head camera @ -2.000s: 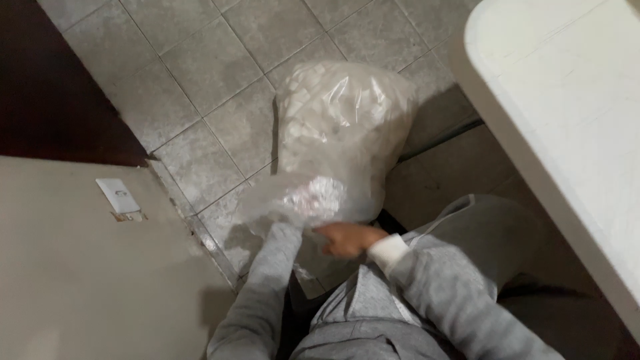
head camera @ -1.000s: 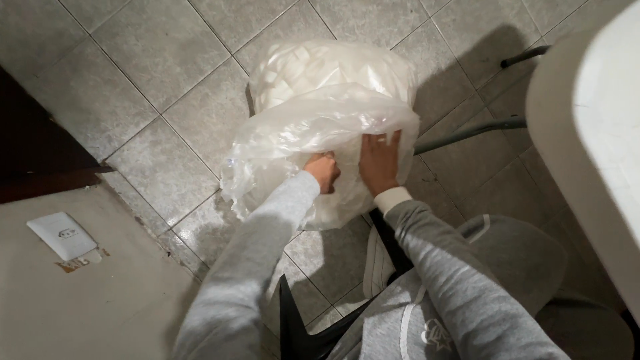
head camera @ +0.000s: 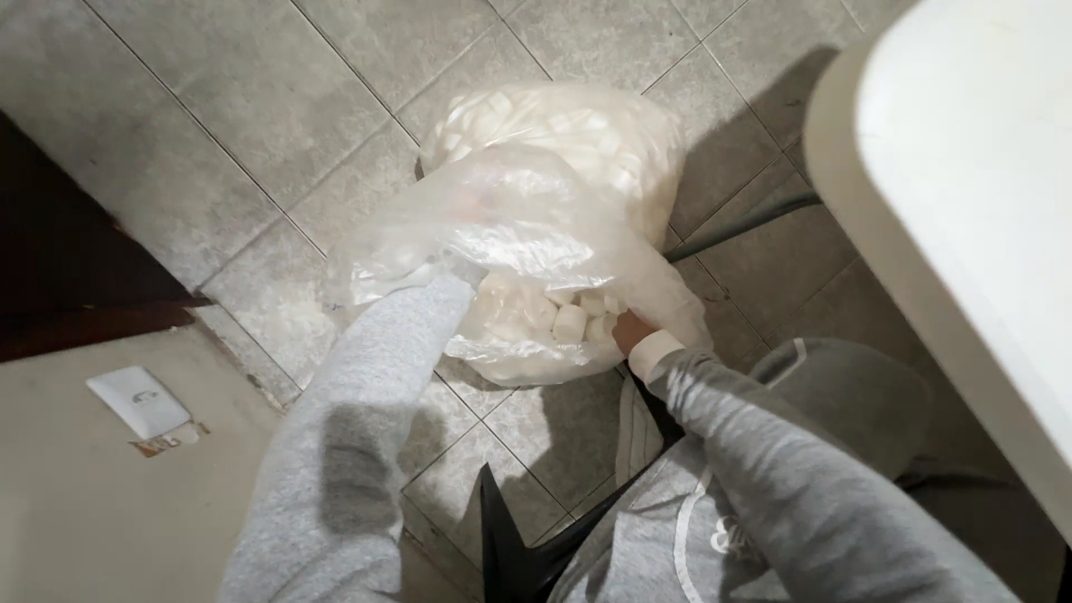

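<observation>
A large clear plastic bag (head camera: 536,193) full of white, marshmallow-like pieces (head camera: 570,323) stands on the tiled floor, its mouth spread toward me. Through the film at the bag's upper left, my left hand (head camera: 473,201) shows only as a blurred pinkish patch; its fingers and anything in them are hidden. At the right side of the opening is my right hand (head camera: 632,332), beside the loose pieces, with its fingertips hidden by the bag and the pieces. Whether it grips the film cannot be made out.
A white table (head camera: 963,167) with a rounded corner rises at the right, a metal leg (head camera: 745,224) below it. At the lower left, a pale panel (head camera: 100,502) carries a small white plate (head camera: 139,402). A black chair part (head camera: 511,544) lies near my legs.
My left hand has moved from the bag's opening to behind the film at its upper left. My right hand has moved to the opening's right edge. White pieces now show in the mouth.
</observation>
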